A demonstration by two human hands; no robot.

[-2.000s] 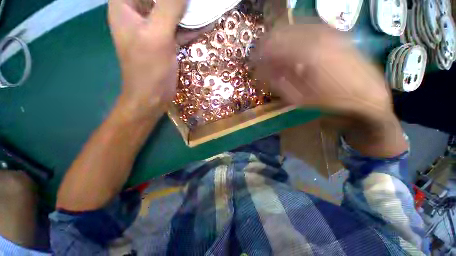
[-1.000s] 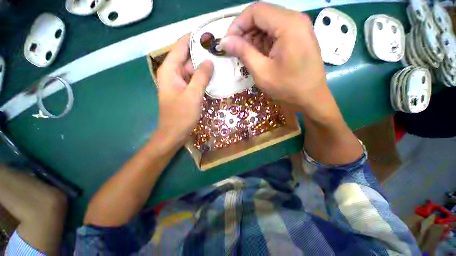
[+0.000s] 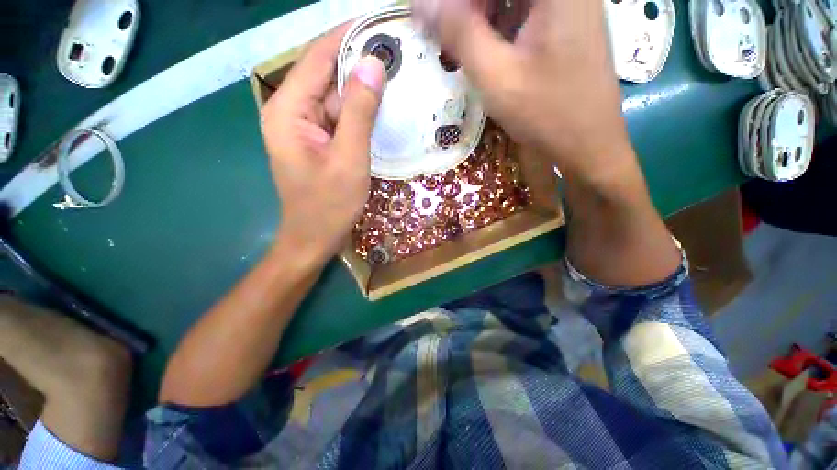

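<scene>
My left hand (image 3: 317, 151) grips the left edge of a white cover plate (image 3: 408, 128), its thumb beside a dark ring fitting (image 3: 381, 57) seated in the upper left hole. The plate has a dark patterned patch near its lower right. My right hand (image 3: 532, 78) is over the plate's upper right; its fingertips are blurred at the top edge, so I cannot tell if they hold anything. Below the plate, a shallow cardboard box (image 3: 468, 251) holds a heap of copper-coloured rings (image 3: 413, 216).
Stacked cover plates (image 3: 778, 136) stand at the right, with more piles behind. Single plates (image 3: 99, 41) lie at the far left and far right. A pale ring clamp (image 3: 90, 168) and a long black object (image 3: 73, 294) lie at left. Another person's arm (image 3: 69, 367) is at lower left.
Since one second ago, my right hand has moved up and right from the ring fitting, uncovering it. My left hand still holds the plate. Two seconds ago my right hand was over the box.
</scene>
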